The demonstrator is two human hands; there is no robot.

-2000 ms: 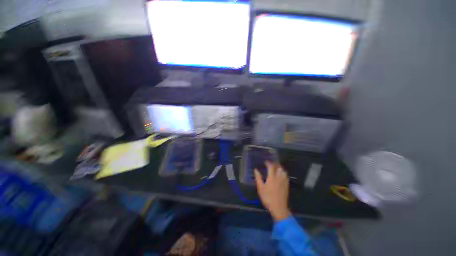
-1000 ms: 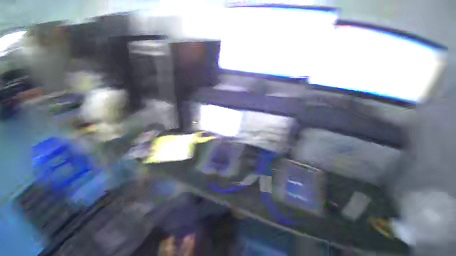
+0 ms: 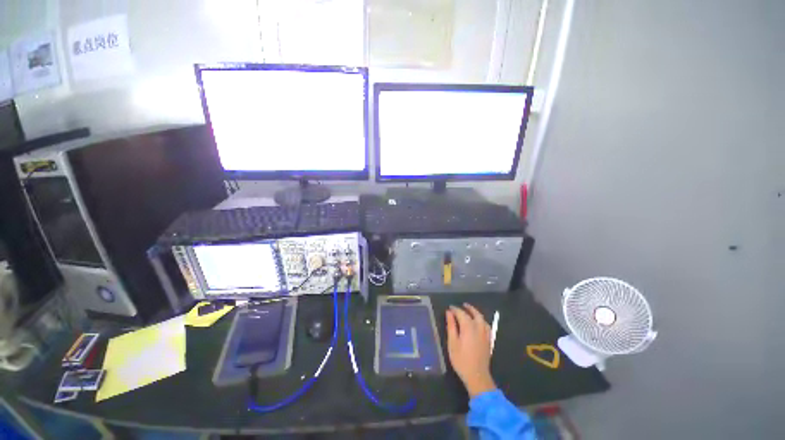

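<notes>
My right hand (image 3: 470, 345), in a blue sleeve, lies palm down on the bench just right of the right coupler plate. What is under the palm is hidden. The right coupler plate (image 3: 409, 337) shows a blue-grey centre with pale markings and no phone that I can make out. A dark phone (image 3: 262, 332) lies on the left coupler plate (image 3: 281, 352), with a dark plug or cable end at its lower edge. Blue cables (image 3: 349, 331) run from the tester (image 3: 301, 265) to both plates. My left hand is not in view.
Two lit monitors (image 3: 284, 122) stand behind keyboards (image 3: 258, 221) on the instrument boxes. A dark mouse (image 3: 318, 326) lies between the plates. A white stick (image 3: 494, 332), yellow loop (image 3: 543, 355) and white fan (image 3: 607, 316) are right; yellow paper (image 3: 145, 359) and small cards (image 3: 81, 384) left.
The view has swung back from the left and is sharper. My right hand was on the right plate, then out of sight, and now lies beside it. Skin-coloured shapes at the bottom are gone.
</notes>
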